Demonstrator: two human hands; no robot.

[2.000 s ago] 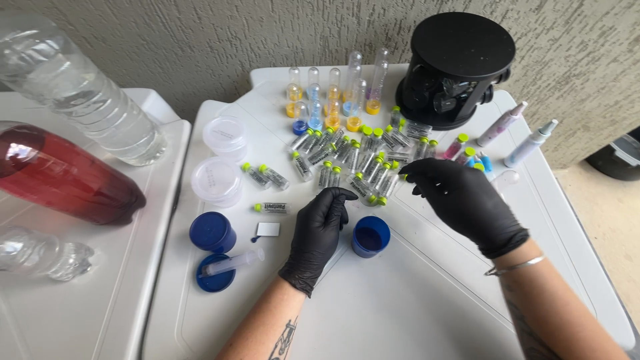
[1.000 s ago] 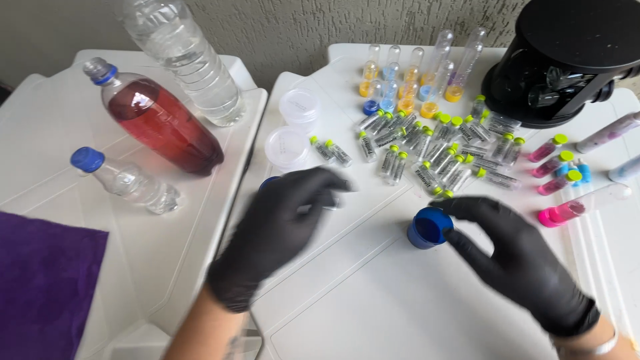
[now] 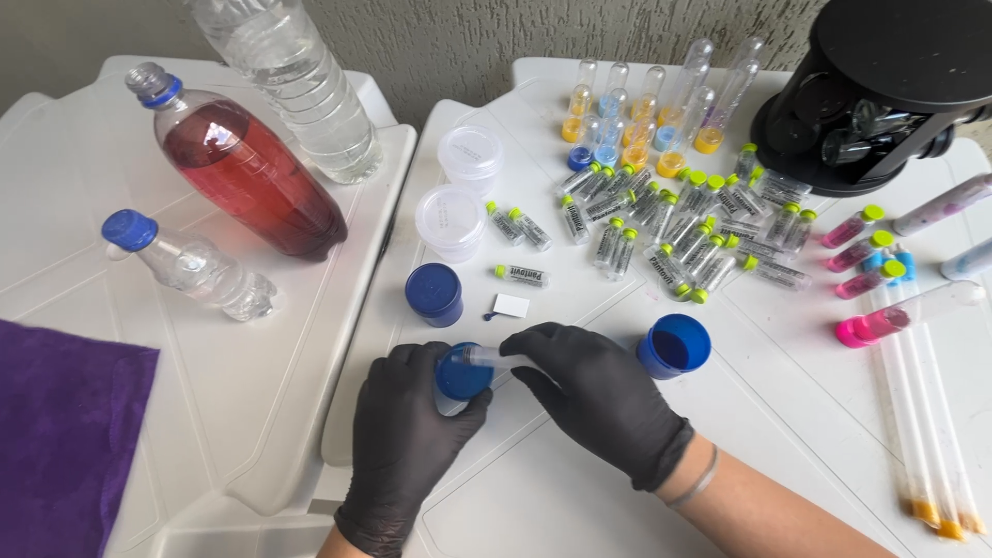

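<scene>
Both hands wear black gloves. My left hand [image 3: 411,434] has its thumb and fingers around a round blue lid [image 3: 465,378] low on the white table. Over that lid lies the end of a clear plastic syringe [image 3: 488,356], which my right hand [image 3: 593,395] pinches at its other end. An uncovered blue cup [image 3: 674,346] with dark contents stands just right of my right hand. Behind my left hand is a closed blue jar [image 3: 434,294]. A small white card [image 3: 511,305] and one labelled vial with a green cap [image 3: 523,275] lie beyond the syringe.
Many green-capped vials [image 3: 682,225] cover the table's middle, with upright clear tubes [image 3: 612,116] behind. A black round holder [image 3: 860,93] stands back right; pink-filled vials [image 3: 860,252] lie below. On the left are a red-liquid bottle [image 3: 248,178], clear bottles [image 3: 302,93] and a purple cloth [image 3: 70,434].
My right hand has moved from the open blue cup to the syringe, which lay on the blue lid two seconds ago. My left hand now holds the lid. The view has shifted.
</scene>
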